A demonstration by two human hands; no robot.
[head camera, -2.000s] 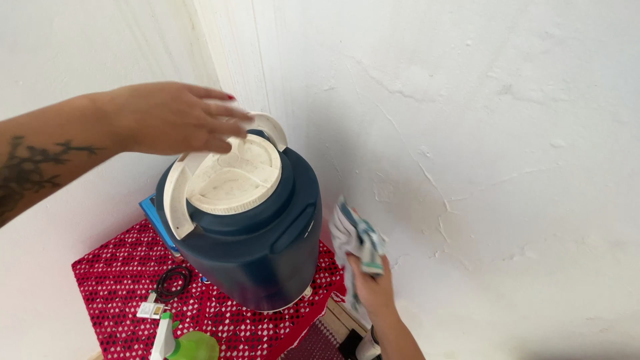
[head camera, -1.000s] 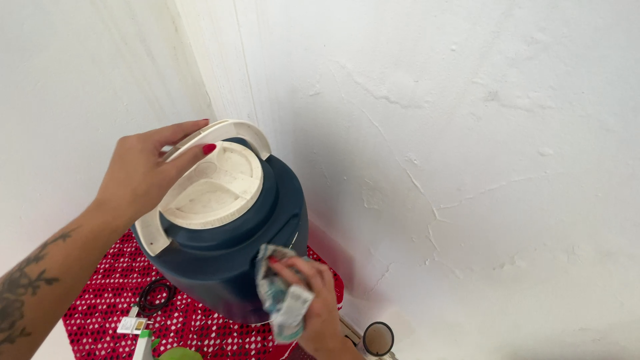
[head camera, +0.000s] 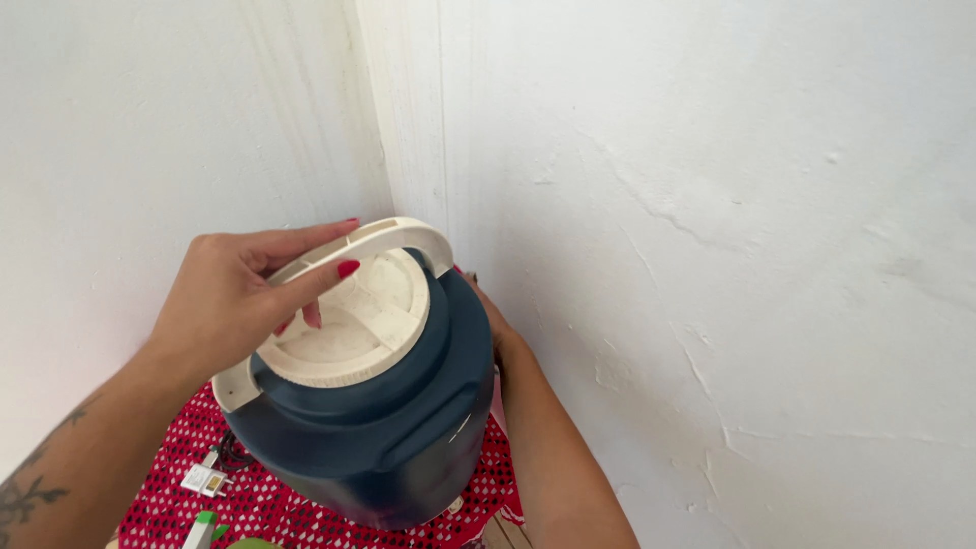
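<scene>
A dark blue insulated jug (head camera: 381, 435) with a round cream lid (head camera: 396, 305) stands in the corner. My left hand (head camera: 244, 293) grips the jug's raised cream carrying handle (head camera: 423, 242) between thumb and fingers, over the lid. Around the jug's right side, between it and the wall, reaches my right hand (head camera: 488, 313); most of its fingers are hidden behind the jug, and no cloth shows in it from here. Under the jug lies a red patterned crocheted cloth (head camera: 282, 511).
White walls (head camera: 686, 229) with cracked paint meet close behind the jug. On the red cloth at left lie a white plug adapter (head camera: 204, 480) and a dark coiled cable (head camera: 231, 454). A green-and-white spray nozzle (head camera: 202, 530) shows at the bottom edge.
My right hand, with a cloth in it at the jug's front right side one second ago, has moved behind the right side. My left hand, above the jug two seconds ago, has taken hold of the handle.
</scene>
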